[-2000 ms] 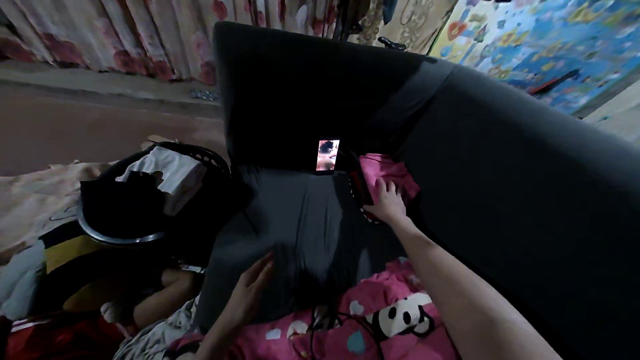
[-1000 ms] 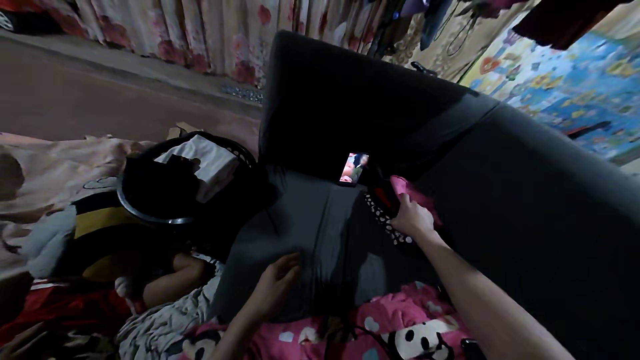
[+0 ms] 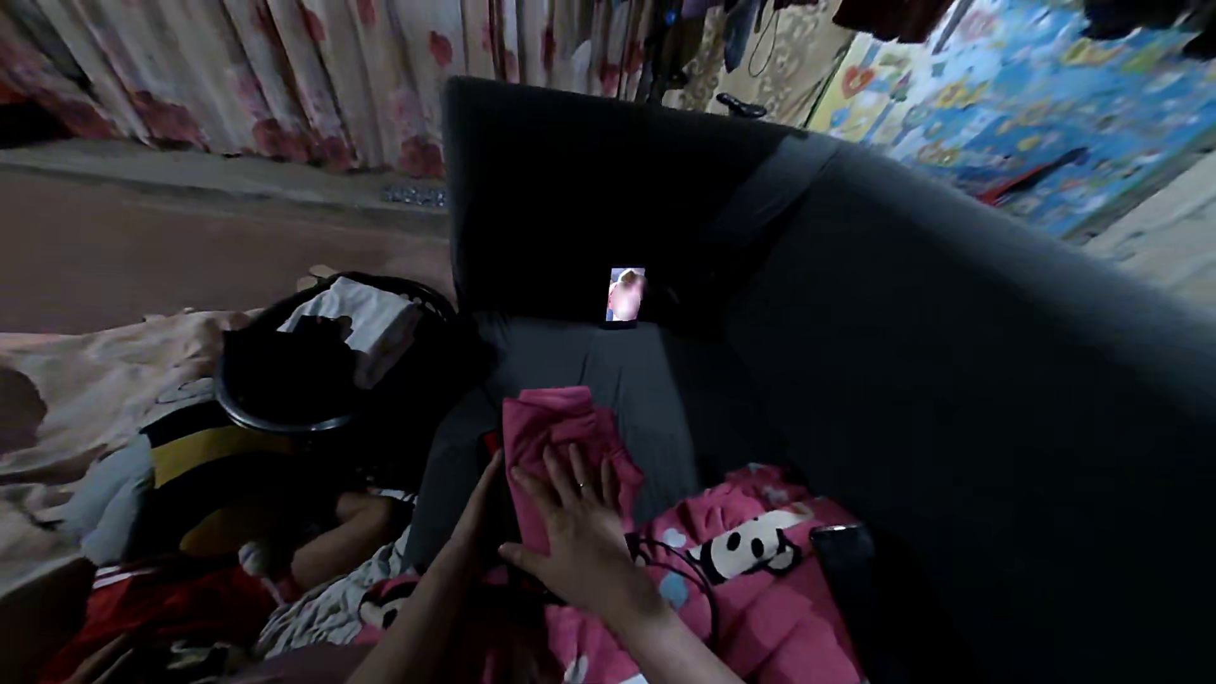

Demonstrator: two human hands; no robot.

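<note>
A folded pink cloth garment (image 3: pixel 560 418) lies in front of me at the near part of the dark grey sofa seat (image 3: pixel 646 380). My right hand (image 3: pixel 584 541) rests flat on it with the fingers spread; a ring shows on one finger. My left hand (image 3: pixel 480 513) is at the garment's left edge, seen from the side, its fingers partly hidden. Something dark with a bit of red (image 3: pixel 490 443) shows beside the left fingertips. Below the hands is a pink fabric with panda prints (image 3: pixel 750 551), with a dark cable lying over it.
A lit phone (image 3: pixel 625 294) leans on the sofa back. A round basket (image 3: pixel 285 423) holding white and black cloth stands at the left, near a striped plush toy (image 3: pixel 209 456) and another person's bare limb (image 3: pixel 342 541). A dark device (image 3: pixel 842 541) lies at the right.
The pink garment and my right hand have moved from the far right of the seat towards me. My left hand, apart from the garment before, is now at its left edge.
</note>
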